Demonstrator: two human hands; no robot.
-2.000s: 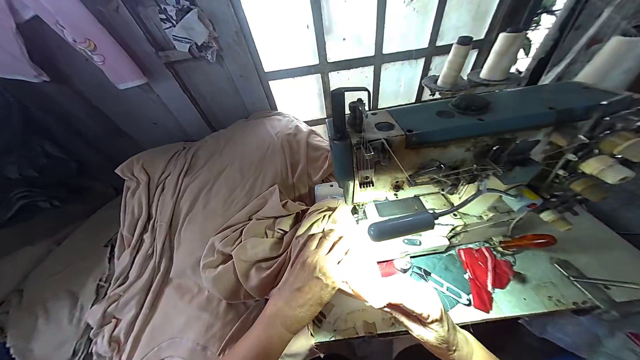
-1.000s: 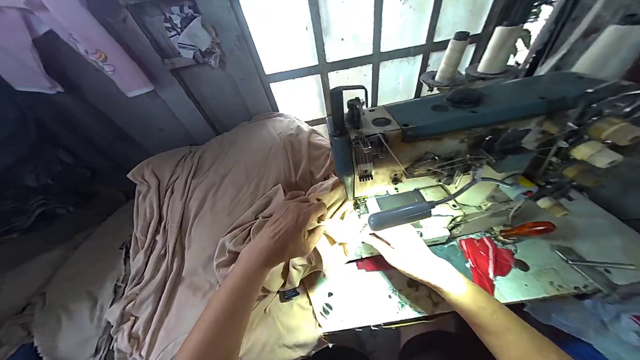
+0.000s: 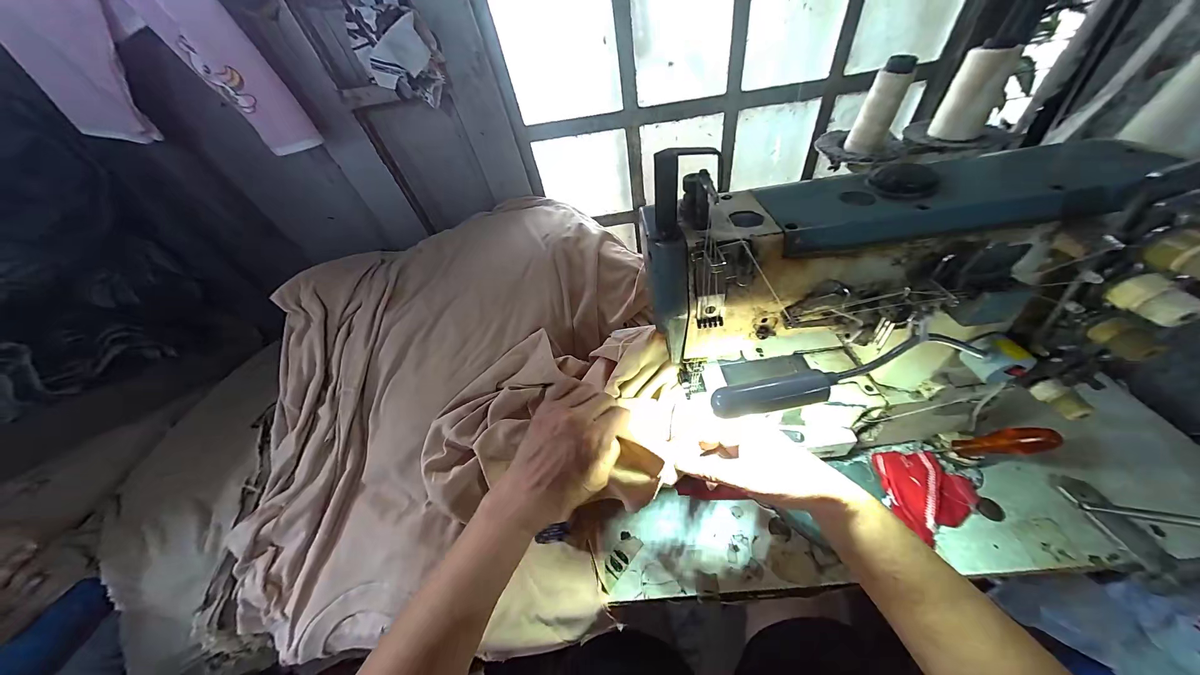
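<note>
Bunched beige knit fabric [image 3: 497, 412] lies at the needle area of a blue industrial sewing machine [image 3: 900, 202]. My left hand [image 3: 567, 445] is closed on a fold of this fabric, left of the presser foot [image 3: 692, 377]. On the right, my right hand [image 3: 769, 464] holds the fabric's edge just in front of the foot, its fingertips washed out by glare. A lamp [image 3: 773, 394] with a dark housing shines down right above that hand. A piece of dark red cloth [image 3: 708, 489] shows below my right fingers.
A heap of beige garments [image 3: 375, 469] covers the left side. On the machine table [image 3: 1031, 534] lie a red cloth [image 3: 914, 487], a screwdriver with an orange handle [image 3: 1012, 442] and a metal tool [image 3: 1116, 516]. Thread cones [image 3: 881, 105] stand behind the machine, before the barred window [image 3: 684, 84].
Two seconds ago both hands were lower and nearer the table's front edge, with a pale tool beside the right one. Since one second ago the hands have moved little, still at the fabric.
</note>
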